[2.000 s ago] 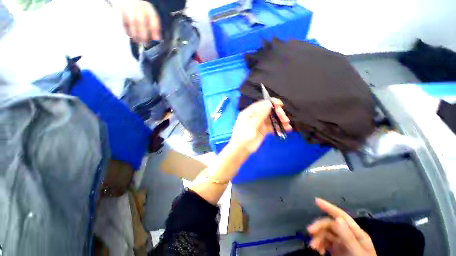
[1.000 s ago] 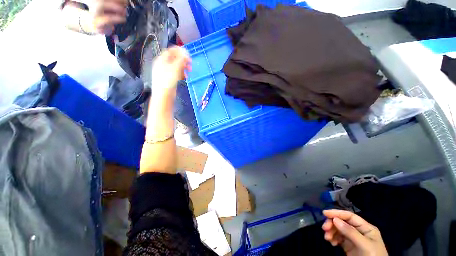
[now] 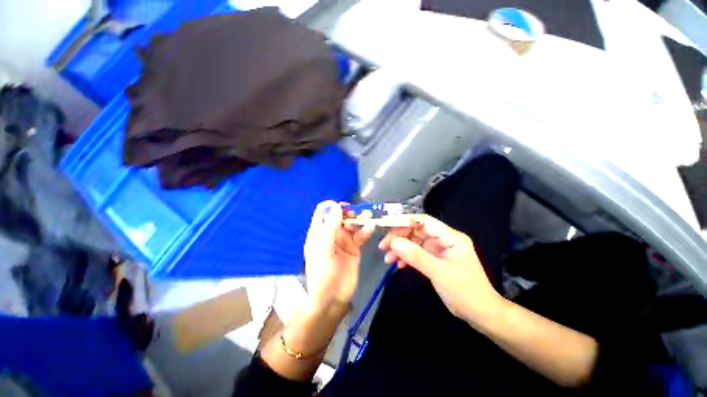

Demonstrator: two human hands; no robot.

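My left hand [image 3: 333, 252] is raised over my lap and holds a small, thin blue tool [image 3: 363, 207] with a pale, shiny end pointing right. A thin pale yellow stick [image 3: 384, 222] lies just below it, between both hands. My right hand [image 3: 434, 260] pinches the right end of the pale stick with its fingertips. The frame is too coarse to tell whether the blue tool and the stick are joined. No snips can be made out.
A thick stack of dark brown cut pieces [image 3: 240, 89] lies on a blue crate [image 3: 225, 233] beyond my hands. The white table [image 3: 481, 93] curves along the right, with a tape roll [image 3: 515, 27] and dark cloth [image 3: 554, 19] on it. Cardboard [image 3: 213, 318] lies lower left.
The view has turned right, towards the table. My left hand has come back from beyond the crate and my right hand has met it. The snips seen in my left hand earlier are gone from view.
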